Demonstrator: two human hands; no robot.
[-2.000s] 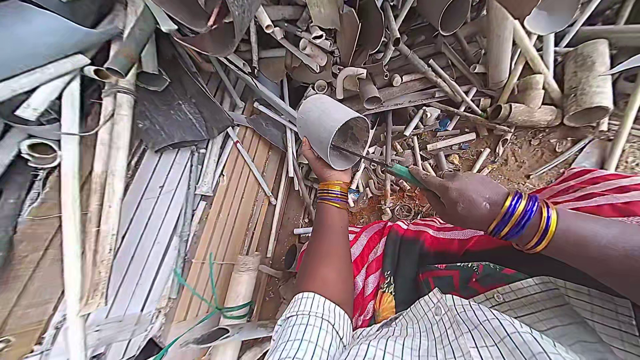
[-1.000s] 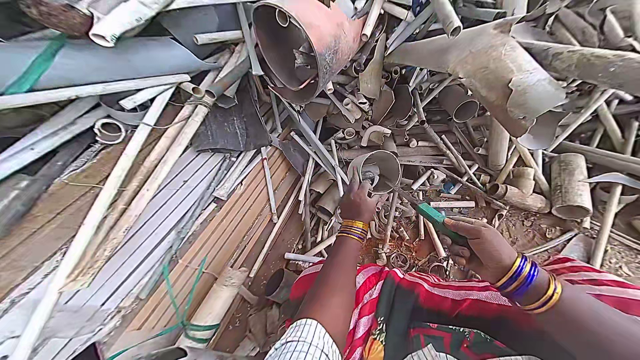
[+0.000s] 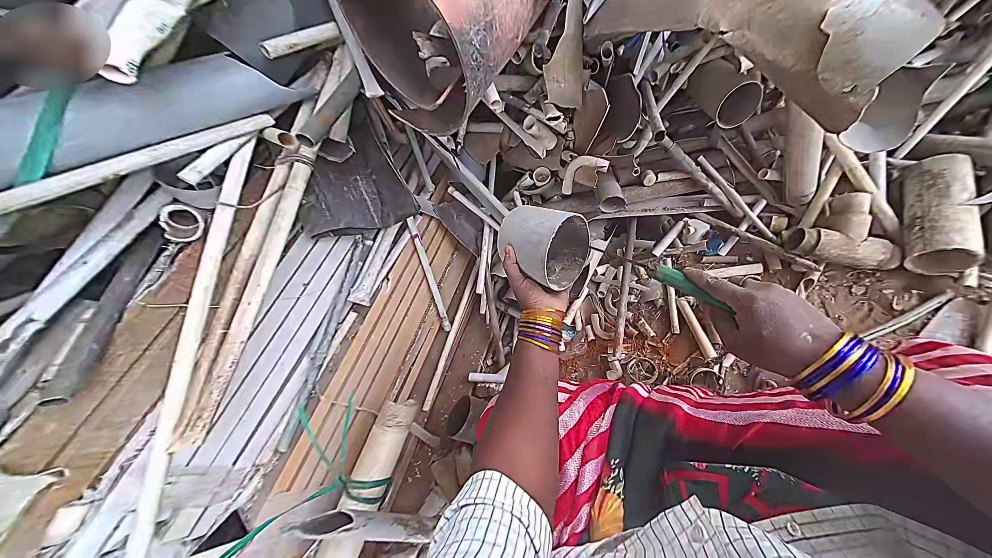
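Observation:
My left hand (image 3: 535, 285) grips a short, wide piece of grey plastic pipe (image 3: 527, 232) from below and beside it, its round opening facing right. Dirt clings to the inside of the opening. My right hand (image 3: 763, 322) is closed around the green handle (image 3: 690, 287) of a thin tool, whose narrow dark shaft points left toward the opening. Whether the tip touches the pipe cannot be told, and the kind of tool is unclear. Both wrists carry bangles.
Scrap pipes and fittings lie heaped ahead, with a large broken pipe (image 3: 496, 46) at the top. Long grey and brown plastic strips (image 3: 372, 341) lie at the left, near a pipe tied with green string (image 3: 368, 488). A wide pipe piece (image 3: 942, 213) rests at the right.
The grey pipe piece in my left hand, end-on one second ago, is now turned with its opening to the right. My right hand keeps hold of the green-handled tool.

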